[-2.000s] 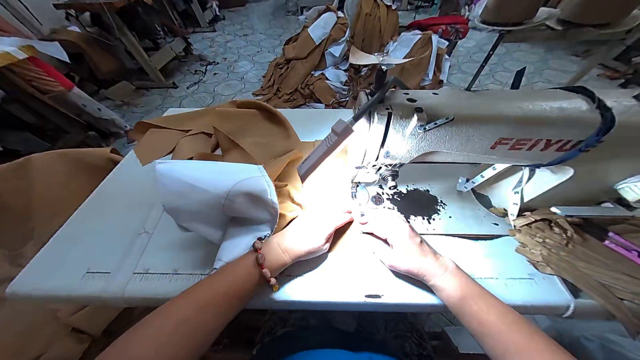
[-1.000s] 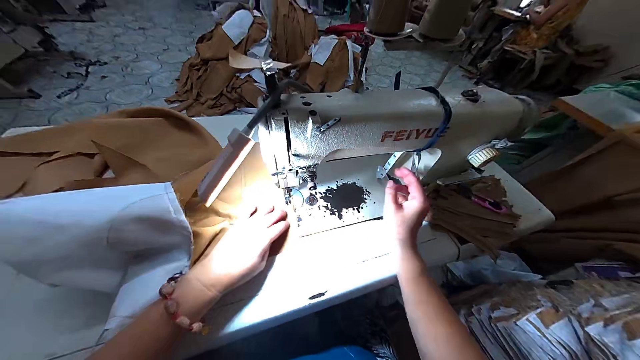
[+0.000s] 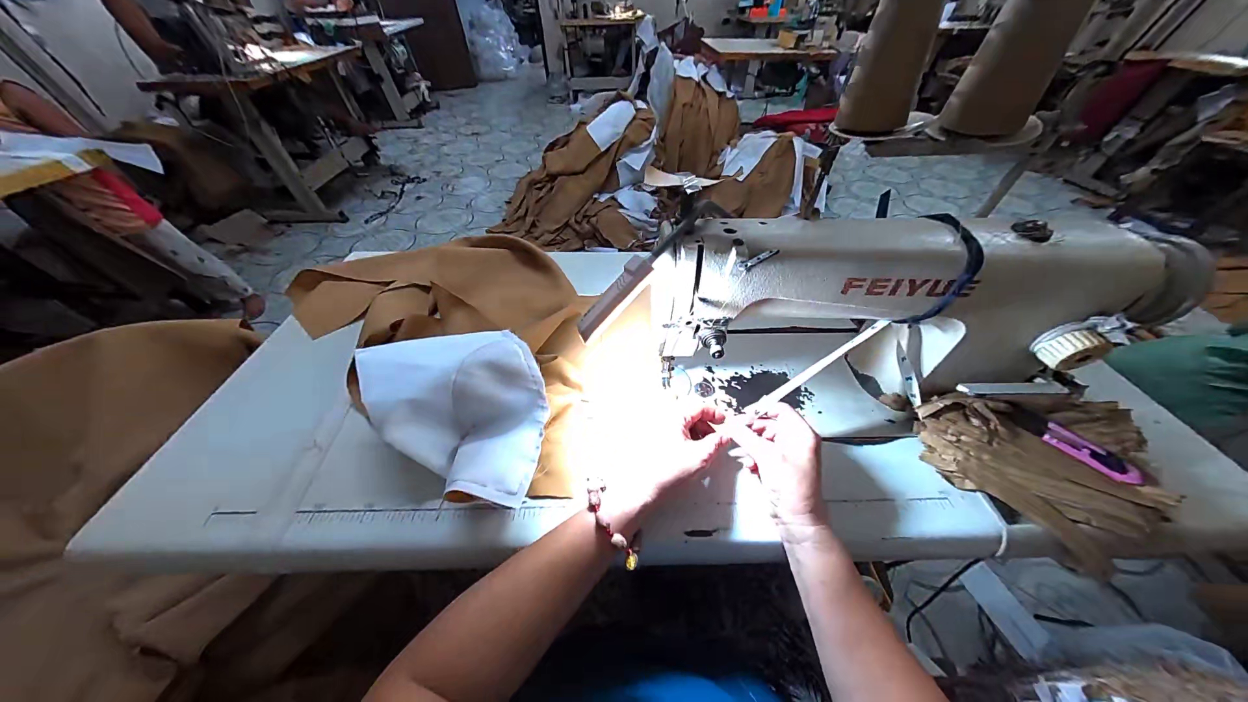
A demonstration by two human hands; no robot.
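My right hand [image 3: 785,458] pinches a narrow pale tape [image 3: 824,366], which runs up to the arm of the white Feiyue sewing machine [image 3: 829,278]. My left hand [image 3: 673,453], with a beaded bracelet at the wrist, meets the right fingertips at the tape's lower end; glare hides its exact grip. Left of the needle area lies brown fabric [image 3: 468,283], bunched on the table. A white fabric piece [image 3: 409,390] with a curved seam rests over it. Bright lamp light washes out the cloth by the needle.
A bundle of brown strips [image 3: 1014,468] with pink-handled snips [image 3: 1092,453] lies at the right. Thread cones [image 3: 882,68] stand behind the machine. Brown cloth [image 3: 107,419] hangs left of the sewing table [image 3: 205,458]. Fabric heaps [image 3: 595,166] lie on the floor. A person's arm [image 3: 141,34] shows upper left.
My right hand, empty near the machine's arm a second ago, has come down to my left hand with the tape drawn out. The view has swung left since then.
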